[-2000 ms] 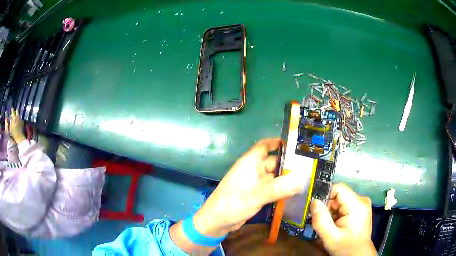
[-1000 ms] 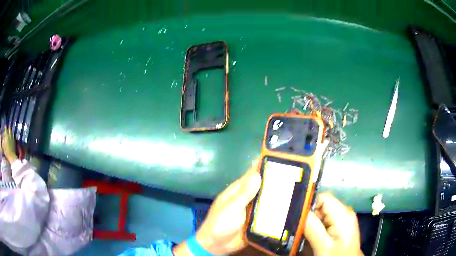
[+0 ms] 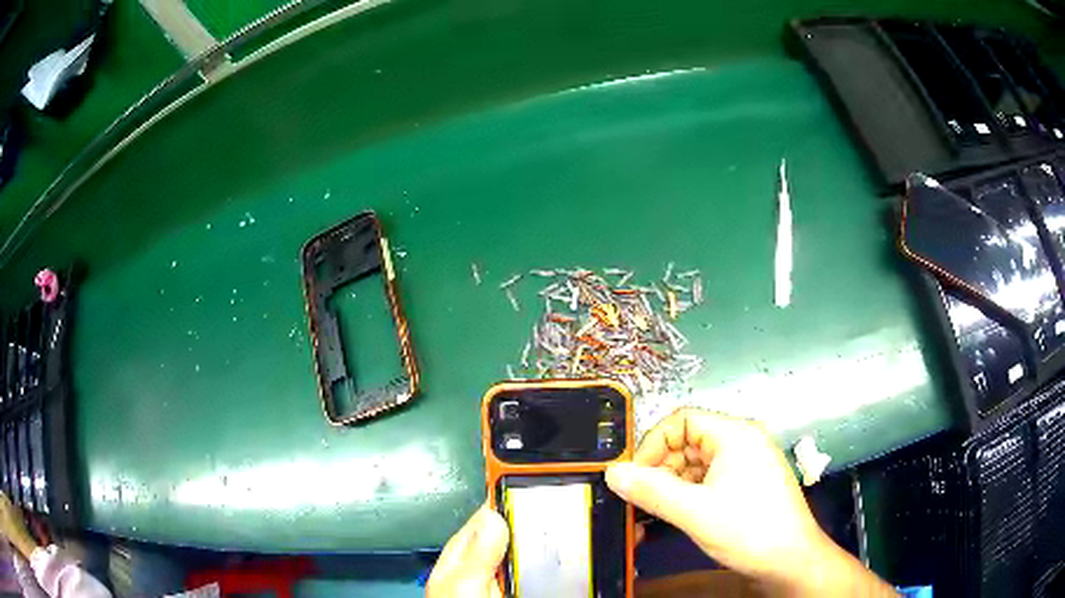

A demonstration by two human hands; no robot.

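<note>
A phone (image 3: 558, 467) with an orange-rimmed mid-frame over its back is held upright at the bottom centre, its camera end up. A white battery with yellow edging shows in its window; the lower end is cut off by the picture's edge. My left hand (image 3: 470, 554) grips its left side, partly cut off. My right hand (image 3: 726, 485) pinches the right edge just below the camera area. A spare mid-frame (image 3: 313, 306) lies alone at left. A loose pile of tiny grey and orange sticks (image 3: 607, 327) lies just beyond the phone.
Slim white tweezers (image 3: 782, 240) lie right of the pile. A black phone tray (image 3: 1014, 216) is at right, with a dark phone slab (image 3: 975, 251) across it. Stacked black trays (image 3: 1014, 514) are lower right. A small white lump (image 3: 809, 460) lies at the bench edge. A person's hand (image 3: 16, 528) shows at lower left.
The view has swung right. The mid-frame has come to lie over the phone's open back. The phone has turned more upright, and my right hand has moved up its side.
</note>
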